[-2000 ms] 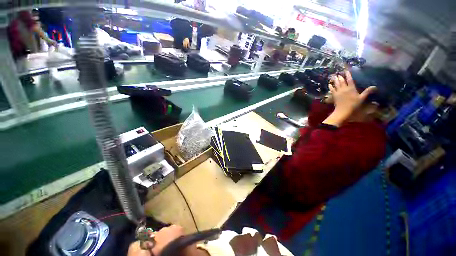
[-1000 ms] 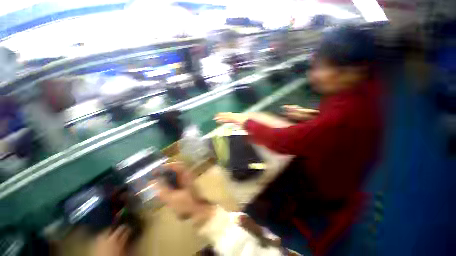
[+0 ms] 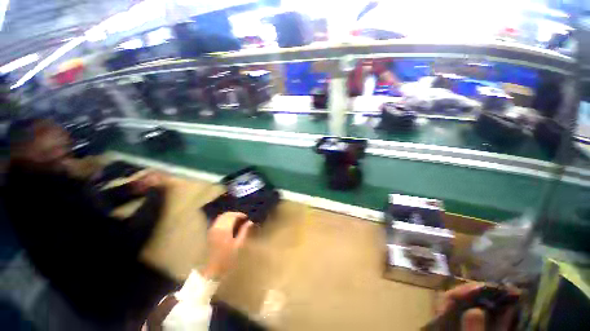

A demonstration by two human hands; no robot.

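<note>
The speaker housing (image 3: 264, 205), a dark open box with a pale speaker part in it, lies tilted on the bench left of centre. My left hand (image 3: 228, 242) holds its near edge, with the fingers bent over it. My right hand (image 3: 475, 309) is at the lower right, cut off by the bottom edge and blurred. It is closed around a dark object, which looks like the electric screwdriver (image 3: 497, 296). The white and black screw feeder (image 3: 419, 249) stands on the bench to the left of my right hand.
The green conveyor belt (image 3: 272, 161) runs behind the bench and carries another open housing (image 3: 341, 165). A person in dark clothes (image 3: 71, 220) works at the left. A clear bag (image 3: 508, 249) sits right of the feeder, with yellow-edged black pads (image 3: 569, 300) at the right edge.
The view has swung left, so the feeder is now at the right and the person in red is out of view. The speaker housing and my left hand are now left of centre.
</note>
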